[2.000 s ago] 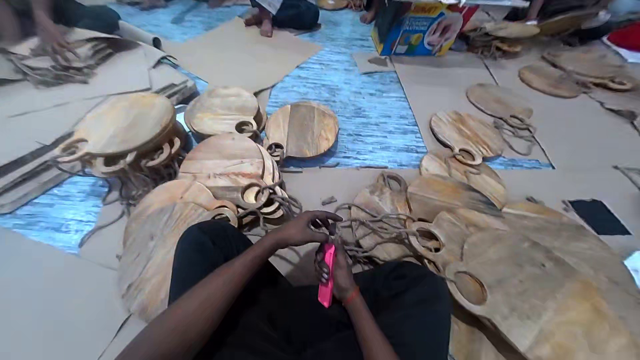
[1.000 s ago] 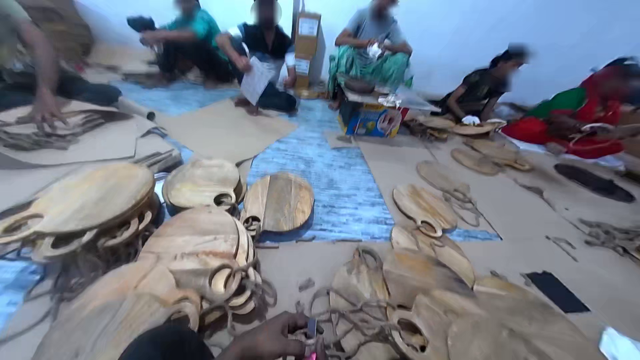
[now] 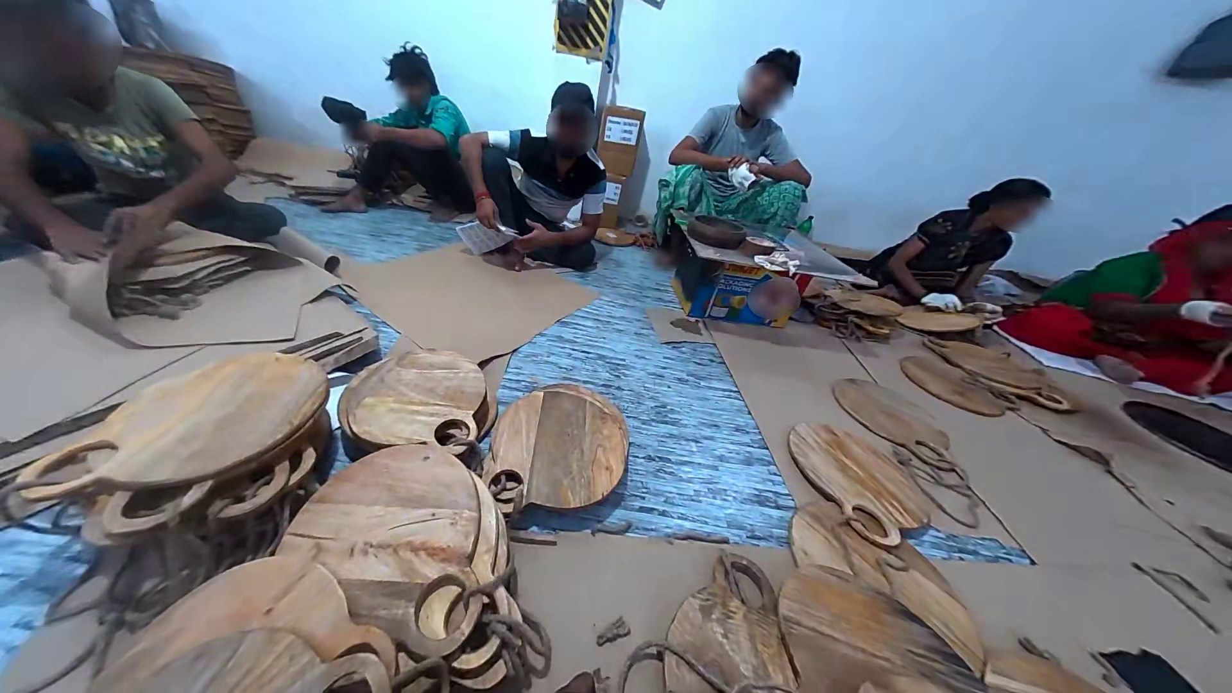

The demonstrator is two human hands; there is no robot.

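Neither my left hand nor my right hand can be made out; a small brown shape at the bottom edge is too cut off to identify. Round wooden boards with ring handles lie in stacks at the left, among them a large top board (image 3: 207, 419) and a nearer pile (image 3: 395, 520). A single board with a darker middle strip (image 3: 563, 448) rests beyond that pile. Right of the bottom centre is a board with a rope loop (image 3: 727, 626), beside a streaked board (image 3: 866, 626). Brown rope (image 3: 520, 640) hangs tangled at the nearer pile's handles.
Several people sit on the floor along the wall, some handling boards or sheets. A printed carton (image 3: 736, 289) holds bowls on top. Cardboard sheets (image 3: 462, 294) cover parts of the blue patterned floor. More boards (image 3: 857, 472) lie at the right, and a dark flat piece (image 3: 1145, 671) at lower right.
The view has tilted up strongly. My hands, seen earlier with a pink-handled tool, have dropped out of the frame. The person at far left now bends a cardboard sheet around a stack of brown pieces.
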